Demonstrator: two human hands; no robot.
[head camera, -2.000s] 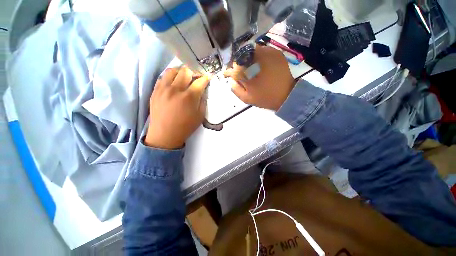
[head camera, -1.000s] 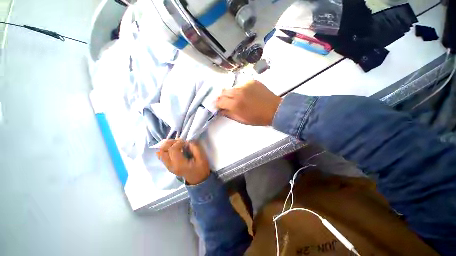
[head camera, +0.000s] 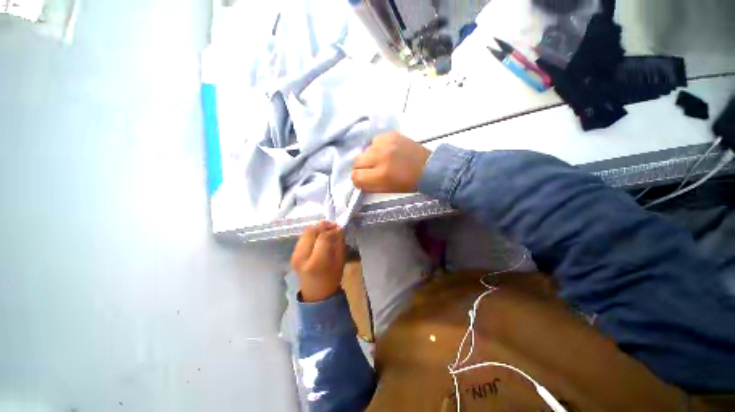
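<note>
A light grey fabric panel (head camera: 318, 137) lies bunched on the left part of the white machine table (head camera: 500, 133). My left hand (head camera: 320, 256) pinches its edge just past the table's front edge. My right hand (head camera: 390, 164) grips the same edge a little above and to the right, over the table. The cloth between both hands is drawn into a narrow strip. The sewing machine's needle area (head camera: 425, 60) shows at the top, cut off and blurred, away from both hands.
Thread snips (head camera: 525, 66) with red and blue handles lie right of the needle area. Black fabric pieces (head camera: 592, 95) and a clear plastic bag (head camera: 566, 28) lie beside them. A measuring tape (head camera: 407, 211) runs along the front edge. A white earphone cable (head camera: 470, 322) hangs over the brown apron (head camera: 419, 346).
Both hands have left the needle area and moved toward the table's front edge, drawing the fabric edge with them. The view has shifted, so the machine sits higher in the picture.
</note>
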